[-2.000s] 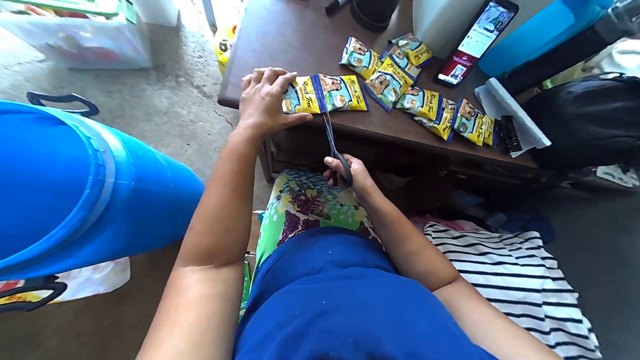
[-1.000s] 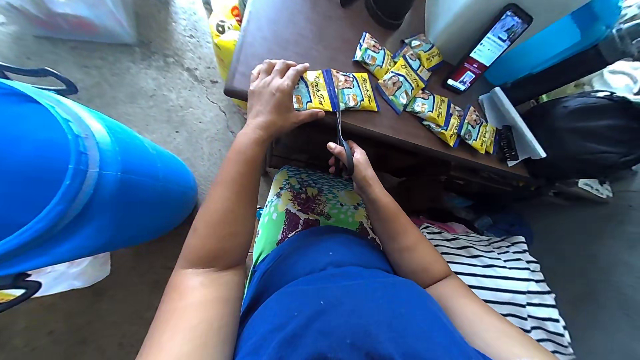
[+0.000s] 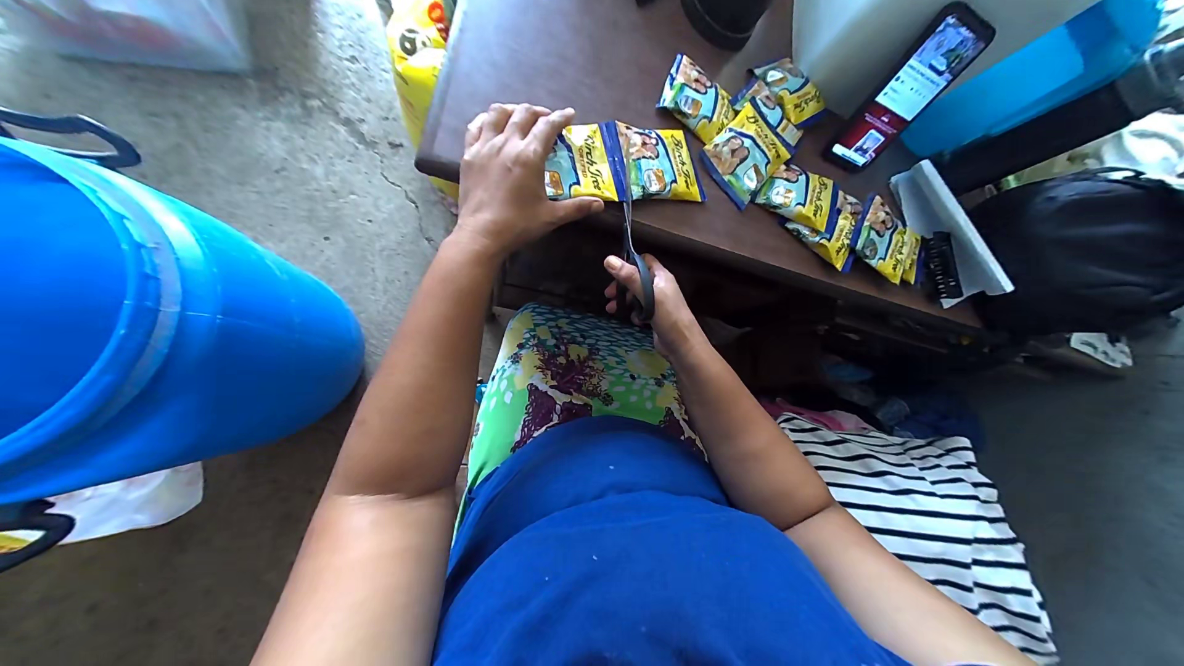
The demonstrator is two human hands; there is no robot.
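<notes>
My left hand (image 3: 518, 171) presses on a yellow and blue sachet (image 3: 583, 164) at the table's front edge, its fingers over the sachet's left end. A second sachet (image 3: 660, 164) lies against its right side; whether the two are still joined I cannot tell. My right hand (image 3: 643, 291) holds scissors (image 3: 638, 277) by the dark handles below the edge, with the blades pointing up at the seam between the two sachets. To the right, several more sachets (image 3: 747, 153) of the same kind lie in a loose pile on the table.
The brown table (image 3: 546, 65) bears a phone (image 3: 911, 83) with a lit screen, leaning at the back right, and a white tray (image 3: 953, 227) beside a black clip (image 3: 943, 265). A blue plastic drum (image 3: 231, 324) stands at left. Right of my lap lies striped cloth (image 3: 925, 518).
The view has shifted slightly. Both hands keep about the same place at the two sachets, and the scissors stay at the seam.
</notes>
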